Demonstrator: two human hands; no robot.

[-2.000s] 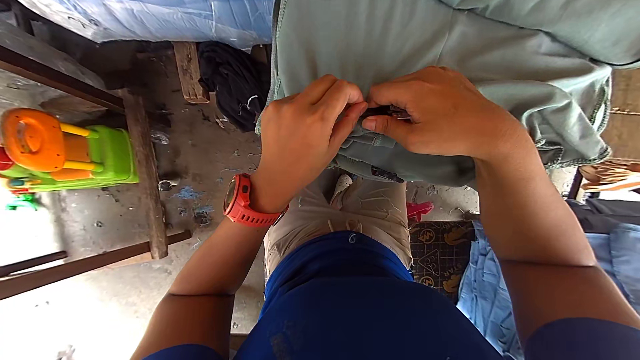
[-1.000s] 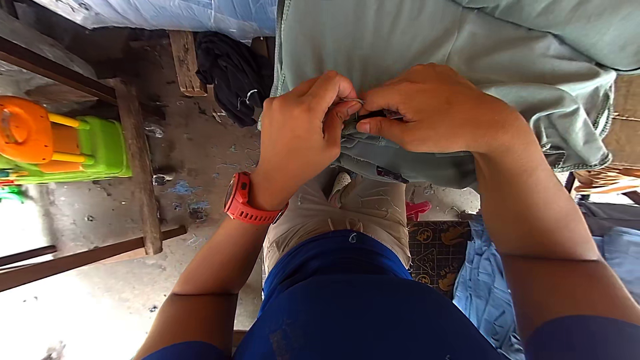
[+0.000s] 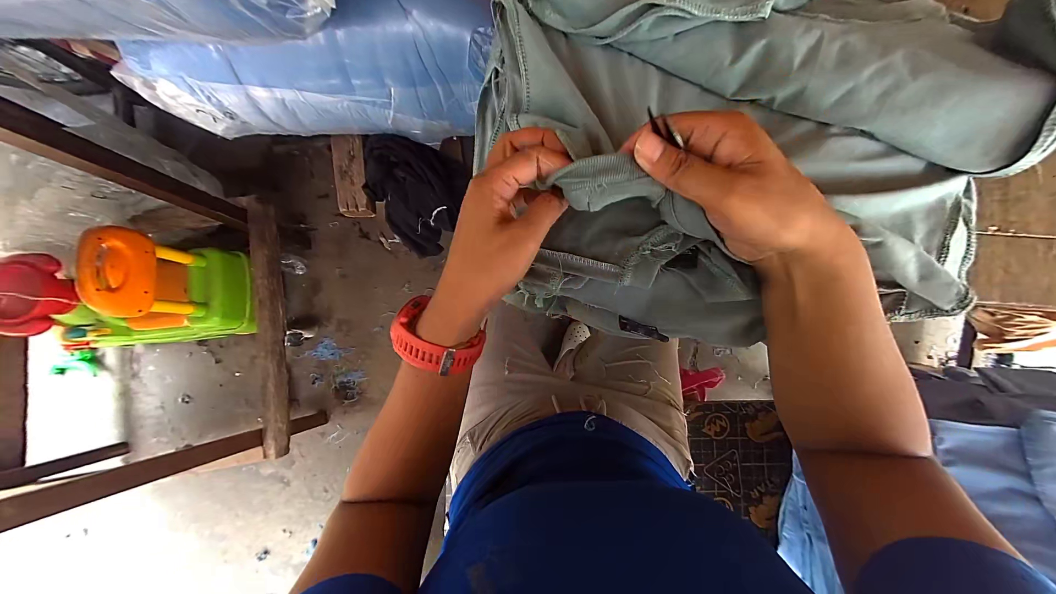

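A grey-green garment (image 3: 701, 74) with overlocked seams and loose threads lies in front of me, its near part hanging over my thighs. My left hand (image 3: 516, 198) pinches a folded, ribbed-looking edge of it between thumb and fingers. At the other end of that fold, my right hand (image 3: 718, 173) grips the cloth with its thumb. A small dark pointed tool (image 3: 656, 124), perhaps thread snips, sticks out between my right thumb and fingers; most of it is hidden in the hand. A red watch strap (image 3: 429, 351) circles my left wrist.
Plastic-wrapped blue bundles (image 3: 330, 74) lie at the upper left, above a dark cloth (image 3: 412, 190) on the floor. A wooden frame (image 3: 268, 330) and a green and orange plastic toy (image 3: 206, 289) are at the left. Blue folded cloth (image 3: 982, 470) lies at the lower right.
My hands have moved apart, and a folded edge of the garment now stretches between them. The dark tool now points up from my right hand. More of the garment's seamed underside shows.
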